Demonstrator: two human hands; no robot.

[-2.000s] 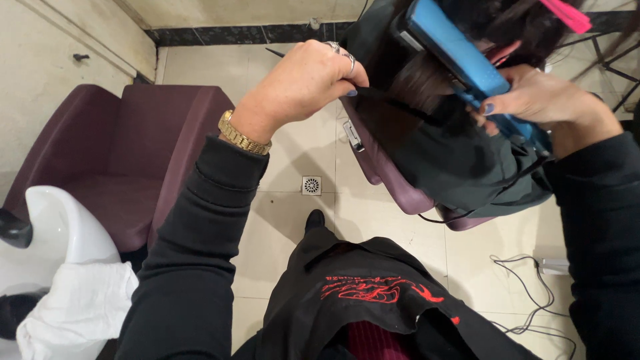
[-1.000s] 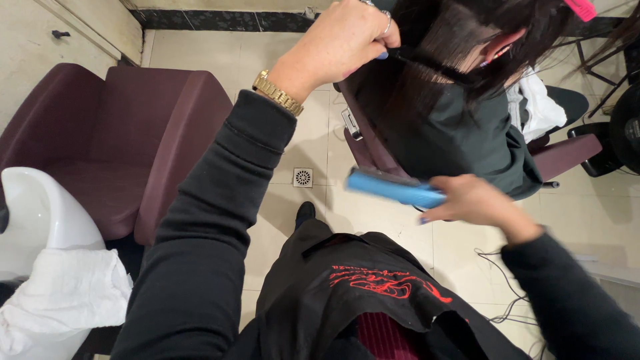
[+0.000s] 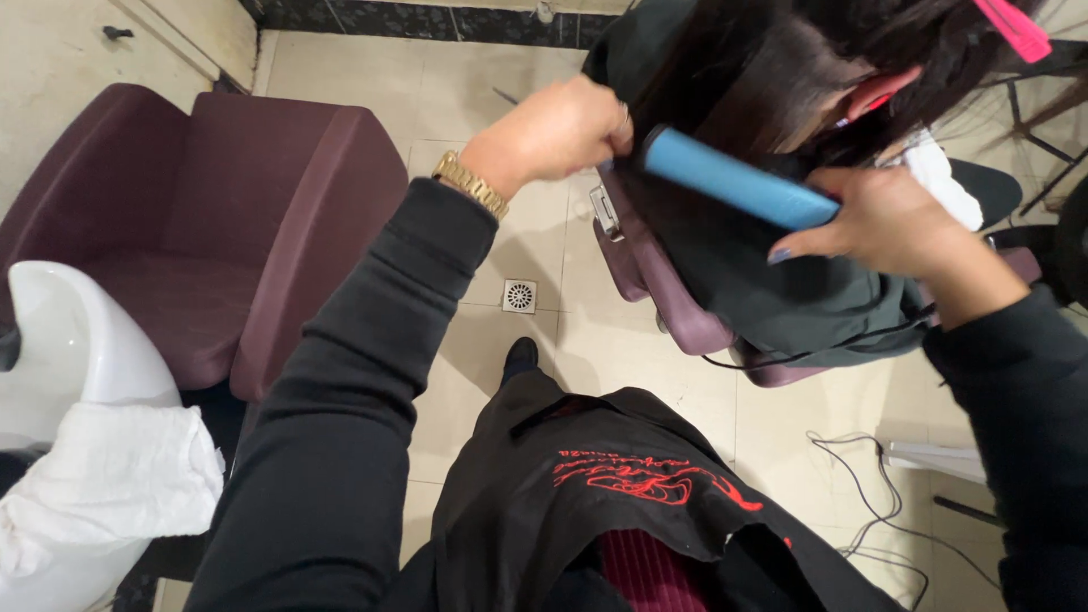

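My left hand [image 3: 552,132], blurred, is closed beside the long dark hair [image 3: 705,76] of a seated person. A thin dark comb tail [image 3: 505,95] sticks out behind it; the rest of the comb is hidden. My right hand [image 3: 892,212] grips a blue hair straightener [image 3: 735,180], whose far end lies close to my left fingers, over the hair and the dark cape [image 3: 790,280]. Whether hair is between its plates cannot be told. A pink hair clip [image 3: 1016,30] holds hair near the top right.
The person sits in a purple salon chair [image 3: 680,310]. Another purple chair [image 3: 208,195] stands at left by a white wash basin [image 3: 127,340] with a white towel [image 3: 110,476]. Cables [image 3: 884,501] lie on the tiled floor, which has a drain [image 3: 519,296].
The straightener was at the hair, then was down and away from it one second ago, and is now back up beside my left hand. The comb seen in the earlier frames is now mostly hidden.
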